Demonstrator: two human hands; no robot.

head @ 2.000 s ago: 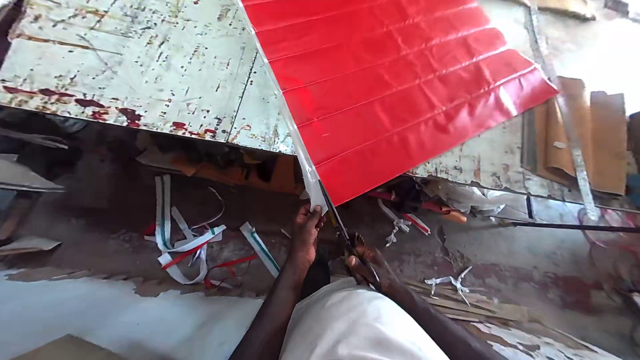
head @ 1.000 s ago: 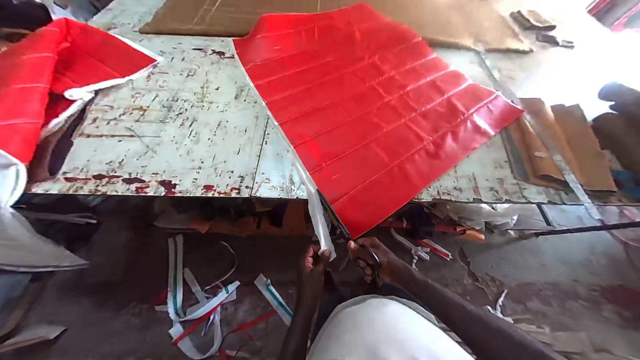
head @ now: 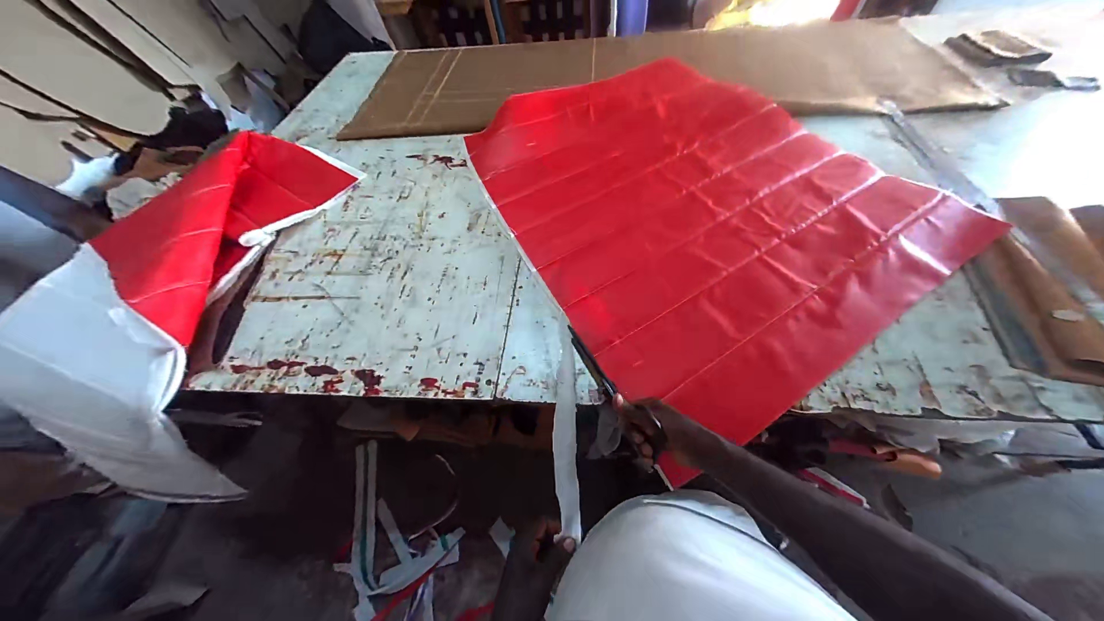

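Observation:
A large sheet of red coated fabric (head: pixel 690 216) with parallel seams lies on the worn painted table and droops over its near edge. My right hand (head: pixel 642 429) is closed around the handles of a pair of scissors (head: pixel 592 362), whose dark blades lie along the sheet's left edge. A narrow pale strip (head: pixel 565 440) runs down from that edge near the blades. Its lower end is pinched in my left hand (head: pixel 552 545), low beside my white-clothed lap.
More red and white fabric (head: pixel 177 233) hangs over the table's left side, by a person's arm. Brown sheet material (head: pixel 673 60) lies at the back, and folded brown pieces (head: pixel 1052 285) at the right. Cut strips (head: pixel 405 561) litter the floor below the table (head: pixel 388 285).
My left hand has moved down, away from my right hand, with the strip stretched between the sheet and my fingers. The scissors have moved up the sheet's left edge. The view has tilted upward.

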